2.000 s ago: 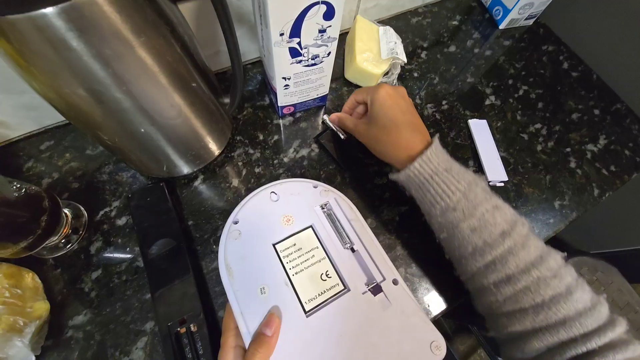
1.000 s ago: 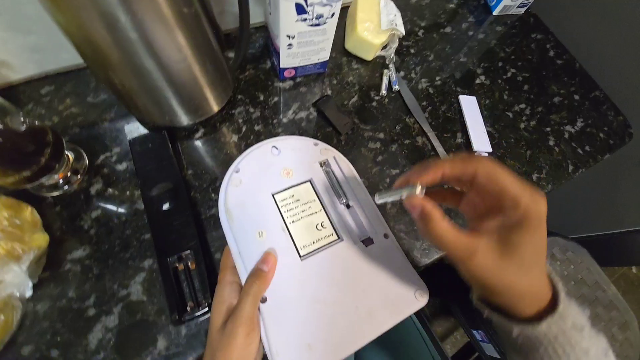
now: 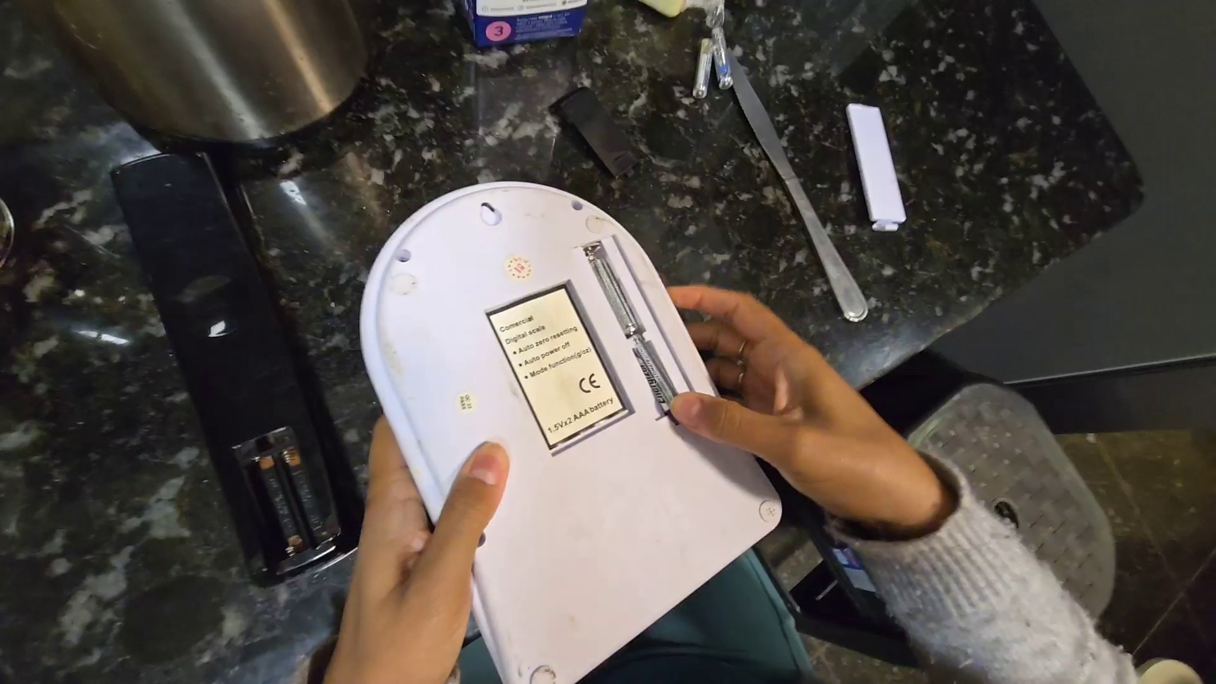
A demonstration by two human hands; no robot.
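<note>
A white digital kitchen scale [image 3: 608,541] is held with its underside up. My left hand [image 3: 427,551] grips its left edge, thumb on the back. My right hand [image 3: 779,399] holds the right edge, its thumb at the lower end of the battery slot. In that slot one AAA battery [image 3: 613,290] lies above a second AAA battery [image 3: 654,370], end to end. A white battery cover [image 3: 876,166] lies apart on the granite worktop at the right.
A black remote control [image 3: 204,332] with an uncovered battery bay lies left. Behind the scale are a black cover [image 3: 597,131], a table knife [image 3: 798,190], two loose batteries [image 3: 703,68], a carton [image 3: 527,24] and a steel vessel [image 3: 237,66]. A stool [image 3: 1026,484] stands lower right.
My right hand has brought a battery from above the scale into the lower part of the slot, where only one battery lay before. My left hand still holds the scale. The view is closer.
</note>
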